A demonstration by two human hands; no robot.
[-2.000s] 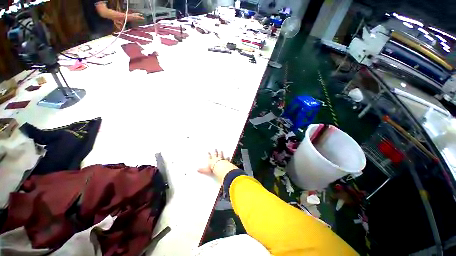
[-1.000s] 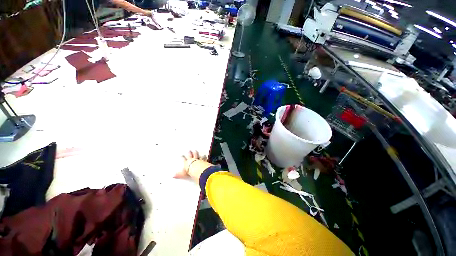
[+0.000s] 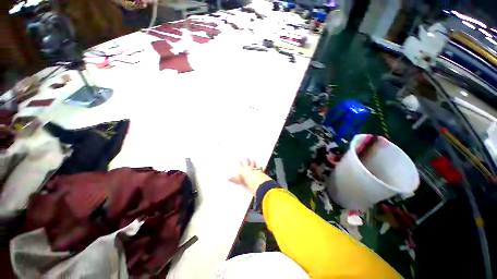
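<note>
My right hand (image 3: 251,175), in a yellow sleeve with a navy cuff, rests on the white tabletop (image 3: 218,131) near its red-edged side, fingers spread, holding nothing. My left hand is not in view. A heap of dark red leather (image 3: 131,199) lies at the left, with a beige-grey flap (image 3: 90,256) over its lower part. A dark narrow strip (image 3: 182,248) sticks out at the heap's right edge. A black piece with yellow marks (image 3: 98,144) lies behind the heap, beside a beige-grey bundle (image 3: 32,161).
A cutting machine's metal base (image 3: 89,96) stands at the far left. Maroon cut pieces (image 3: 173,59) lie farther back. On the floor at right are a white bucket (image 3: 370,177), a blue stool (image 3: 346,118) and offcuts. Part of a person's arm shows at the top.
The view swung right and then back left, so the machine base and beige-grey pieces show again. My right hand stays on the table, fingers spread. The far person's arm is now mostly out of frame.
</note>
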